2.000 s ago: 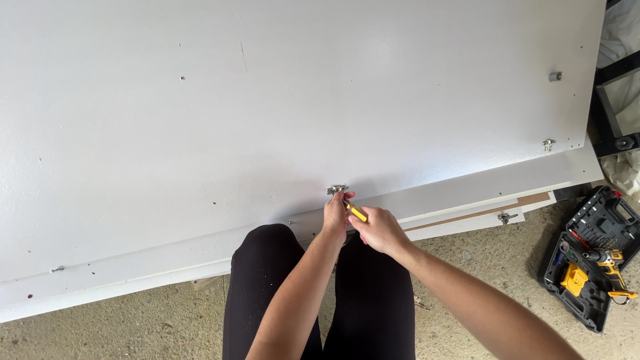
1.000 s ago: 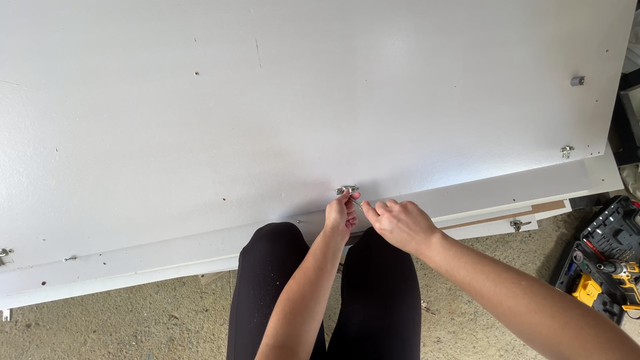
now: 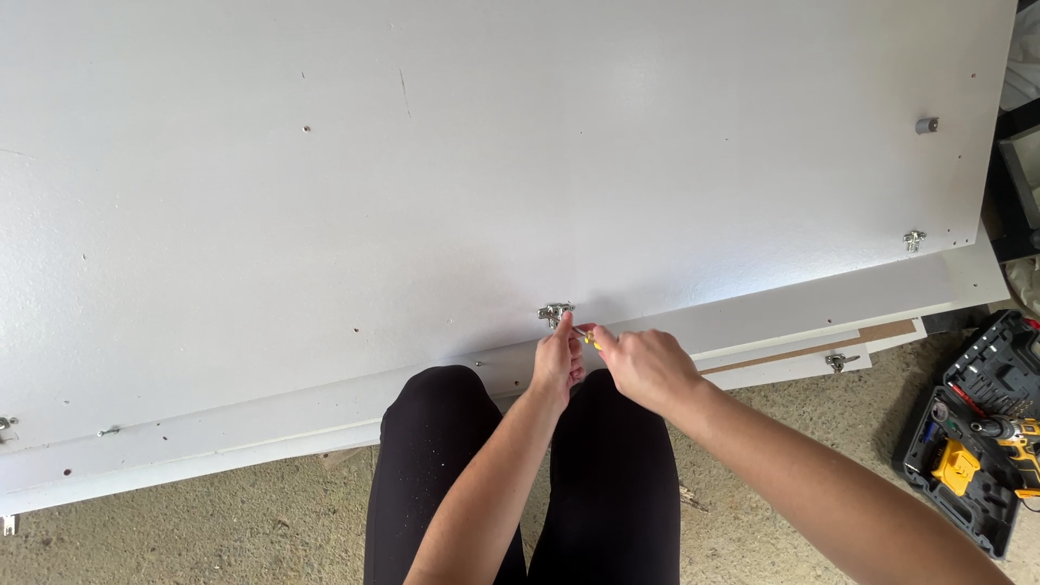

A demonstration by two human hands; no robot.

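Observation:
My right hand [image 3: 650, 366] grips a screwdriver [image 3: 595, 340] with a yellow handle, most of which the fingers hide. The screwdriver's shaft points up and left toward a metal hinge mounting plate [image 3: 555, 312] near the lower edge of a white panel [image 3: 504, 203]. At that fitting, my left hand [image 3: 559, 357] has its thumb and fingers pinched together by the screwdriver's tip; whether they hold the fitting, the shaft or a screw cannot be told. A similar metal fitting [image 3: 914, 240] is on the panel at the right.
More white boards [image 3: 812, 321] lie under the panel, one with a metal hinge [image 3: 838, 361]. A grey cylindrical piece [image 3: 926, 126] stands on the panel. On the concrete floor at the right, an open black tool case [image 3: 987, 366] holds a yellow drill [image 3: 1011, 431]. A loose screw [image 3: 109, 431] lies at the left.
Both hands stay at the same fitting. The yellow handle, clearly seen two seconds ago, is now mostly covered by my right hand, whose grip has shifted.

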